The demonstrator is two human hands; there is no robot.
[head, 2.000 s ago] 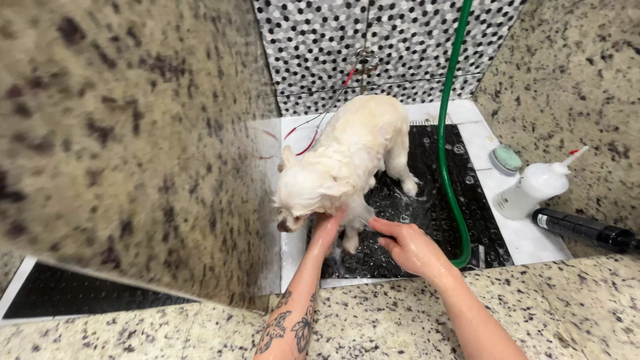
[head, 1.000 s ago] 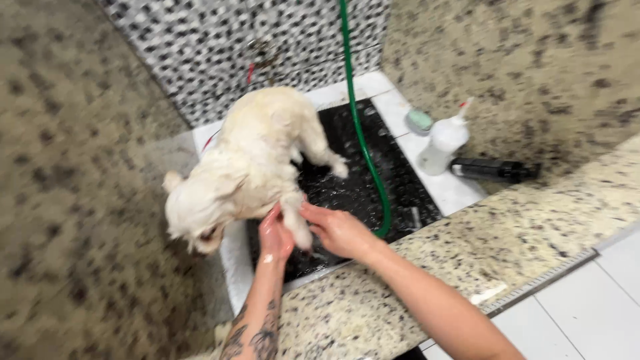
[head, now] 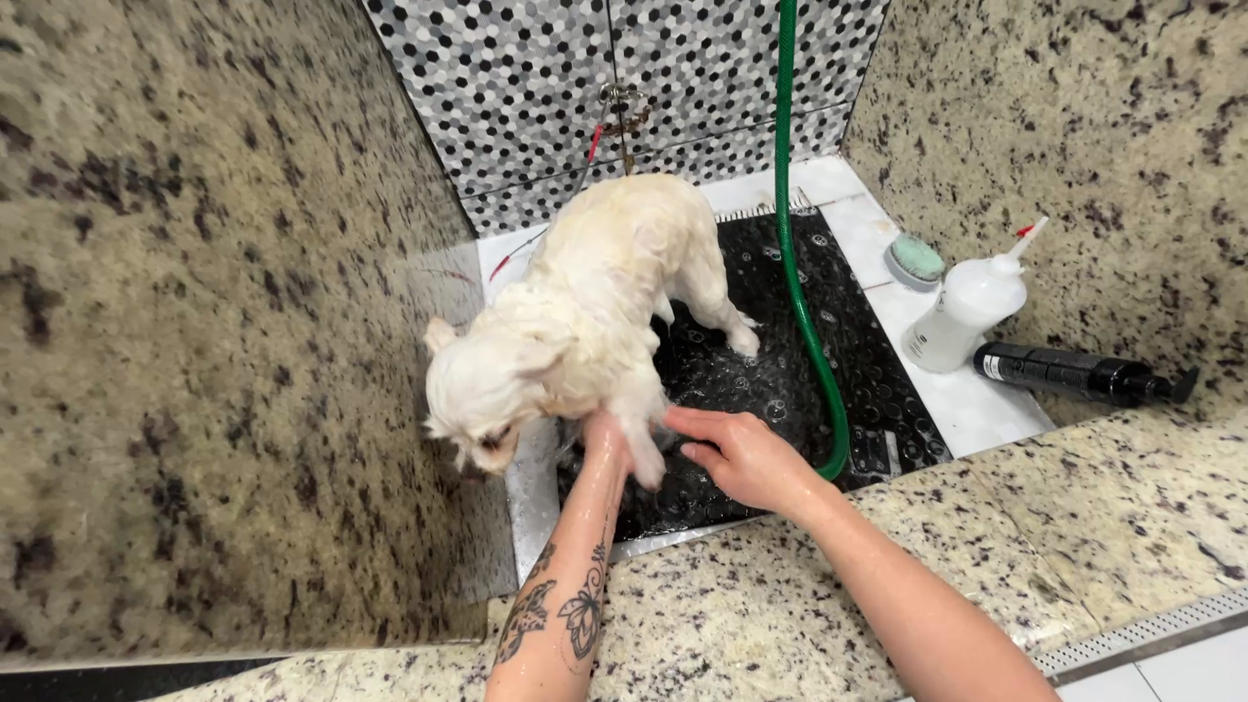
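Observation:
A wet, small white dog (head: 624, 253) stands on a black rubber mat (head: 858, 390) in a wash basin, its head lowered to the left. My left hand (head: 606, 437) reaches under the dog's chest behind a front leg, its fingers hidden by wet fur. At the outer side of that front leg (head: 639, 429), my right hand (head: 736, 453) touches the fur with an extended index finger, the other fingers bent. Whether either hand grips the leg is not clear.
A green hose (head: 801, 292) hangs down onto the mat. On the right ledge are a green-topped scrubber (head: 915, 261), a white squeeze bottle (head: 965, 312) and a black pump bottle (head: 1072, 373) lying down. Speckled stone walls (head: 244, 341) flank the basin; its stone front edge (head: 760, 614) is near me.
The dog's front leg, held out between my hands a second ago, now hangs lower. My left hand has gone from an open palm beside the leg to under the chest. The view has shifted noticeably.

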